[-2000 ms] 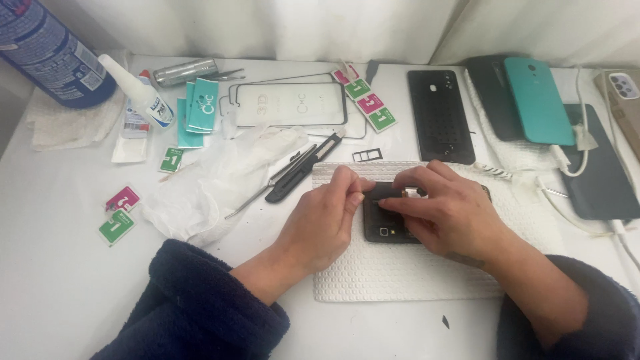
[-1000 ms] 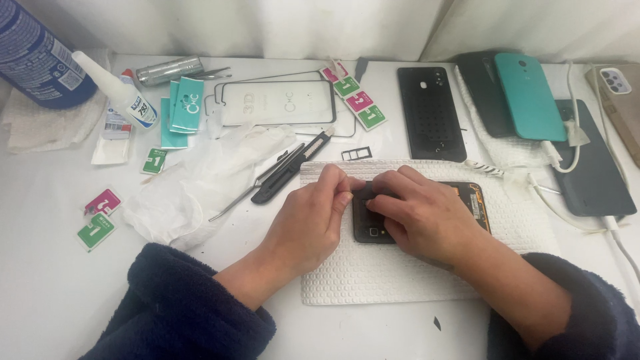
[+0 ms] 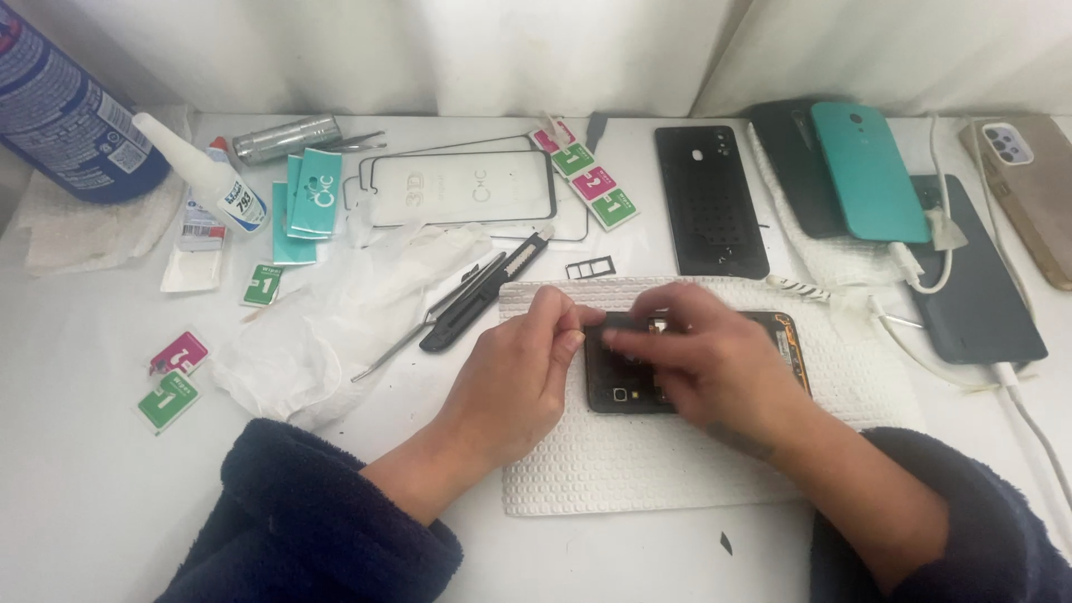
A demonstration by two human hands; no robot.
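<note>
An opened smartphone body point(image 3: 624, 377), dark with orange flex strips at its right end, lies on a white textured paper towel point(image 3: 603, 486). My left hand point(image 3: 523, 377) is at the phone's upper left corner, its fingers bent together; whether something small is pinched there is unclear. My right hand point(image 3: 712, 360) is over the middle of the phone, blurred, with thumb and index finger near the left part; what they touch cannot be told. A SIM tray point(image 3: 590, 268) lies just above the towel. Behind it is a black phone back cover point(image 3: 712, 201).
A black utility knife point(image 3: 486, 293) and metal tweezers point(image 3: 427, 322) lie left of the towel, near crumpled white plastic point(image 3: 293, 360). Farther back are a glass screen protector point(image 3: 461, 188), a glue bottle point(image 3: 205, 180) and a blue spray can point(image 3: 75, 109). A teal phone point(image 3: 871, 172) and cables stand right.
The right hand's fingers have shifted over the phone, and its thumb and index finger look farther apart. The left hand stays by the phone's upper left corner.
</note>
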